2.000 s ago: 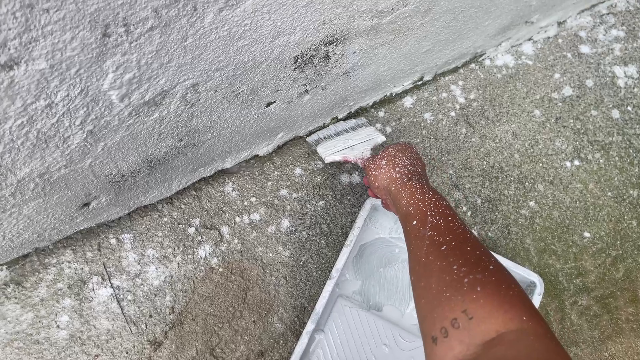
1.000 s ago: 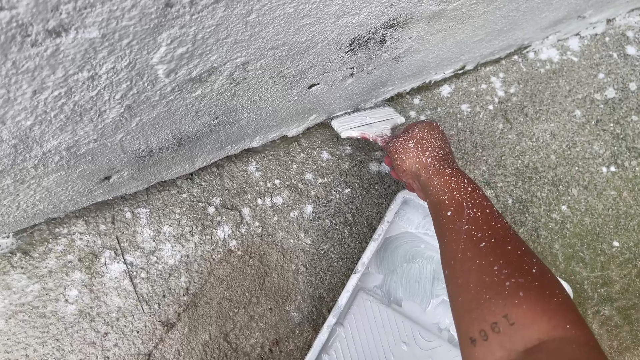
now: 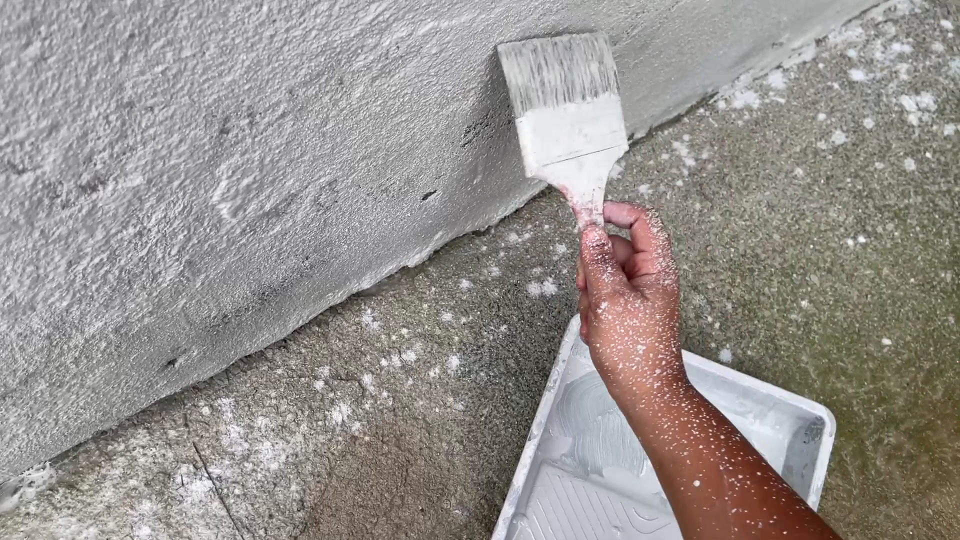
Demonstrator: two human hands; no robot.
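My right hand, speckled with white paint, grips the handle of a wide flat paintbrush. White paint coats the brush's ferrule, and its grey-white bristles point up against or just in front of the rough white-painted wall; whether they touch is hard to tell. Beneath my wrist and forearm, a plastic paint tray with white paint in it rests on the ground. My left hand is out of the picture.
Rough concrete ground with white paint spatters meets the wall along a slanting edge. Dark pits mark the wall's lower part. A thin dark line, a crack or twig, lies at the lower left. Green staining tints the ground at right.
My right hand has turned the brush from lying low at the wall's base to pointing up in front of the wall. The hand's grip on it continues.
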